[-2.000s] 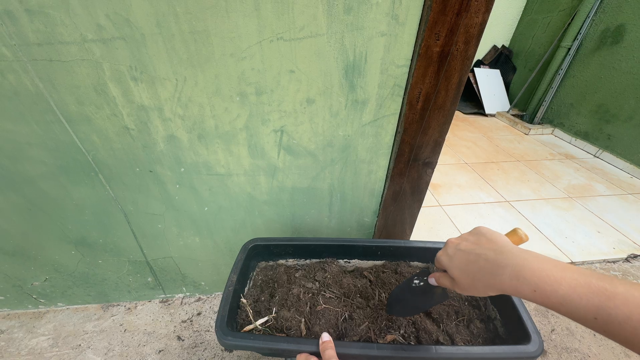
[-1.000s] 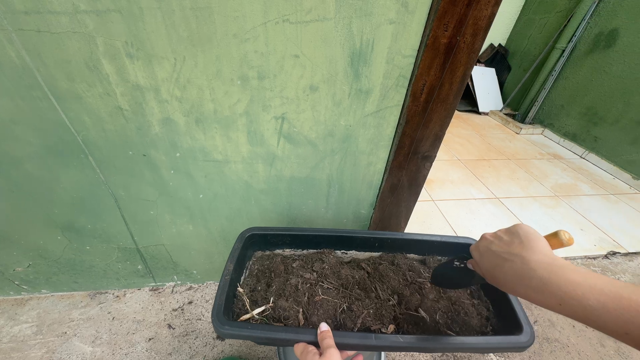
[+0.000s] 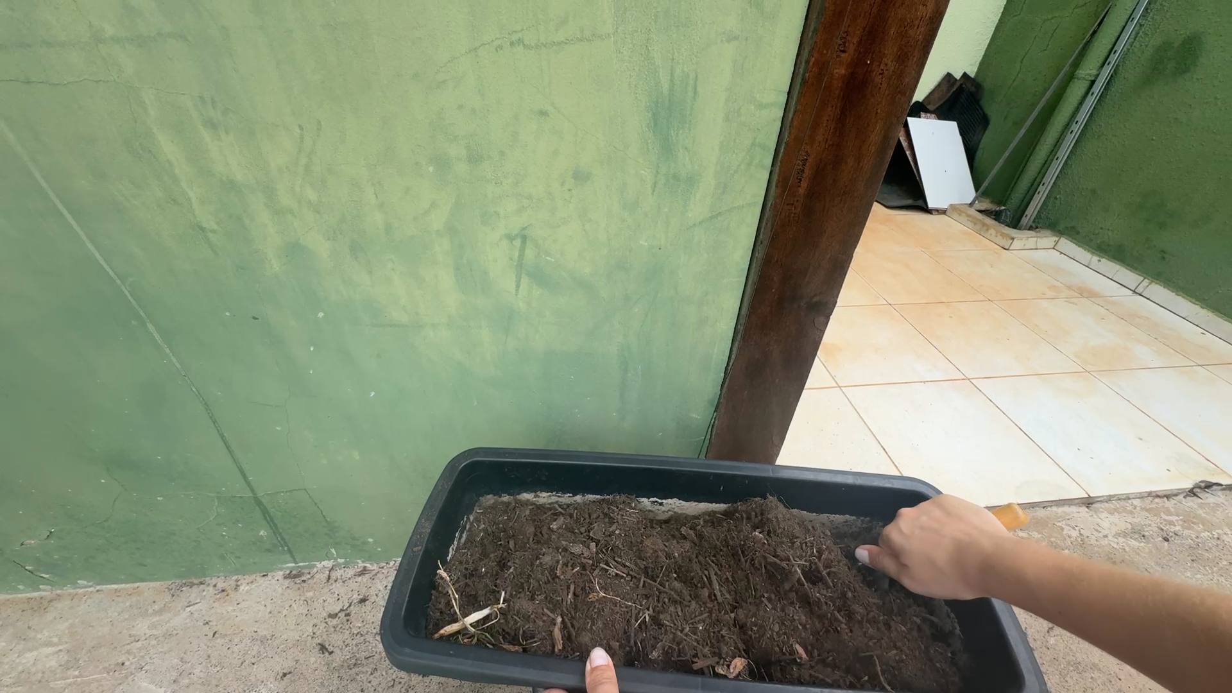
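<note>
A dark plastic planter box (image 3: pixel 404 616) holds brown soil (image 3: pixel 674 577) with dry roots and twigs. My right hand (image 3: pixel 938 547) is closed around a hand trowel, whose wooden handle (image 3: pixel 1011 517) sticks out behind the fist; the dark blade is mostly hidden under the hand, at the soil's right end. Only a thumb and a bit more of my left hand (image 3: pixel 599 672) show at the bottom edge, the thumb on the planter's near rim. A pale dry plant stub (image 3: pixel 469 621) lies on the soil at the left.
Behind the planter rises a green painted wall (image 3: pixel 385 289), ending at a brown wooden post (image 3: pixel 818 231). Beyond the post, a tiled floor (image 3: pixel 962 366) reaches a white panel (image 3: pixel 941 162) leaning with dark items. Rough concrete ground (image 3: pixel 241 635) lies at the left.
My right hand has moved the trowel from the middle-right of the soil to its right end, and more of the blade is now hidden. My left hand remains at the near rim.
</note>
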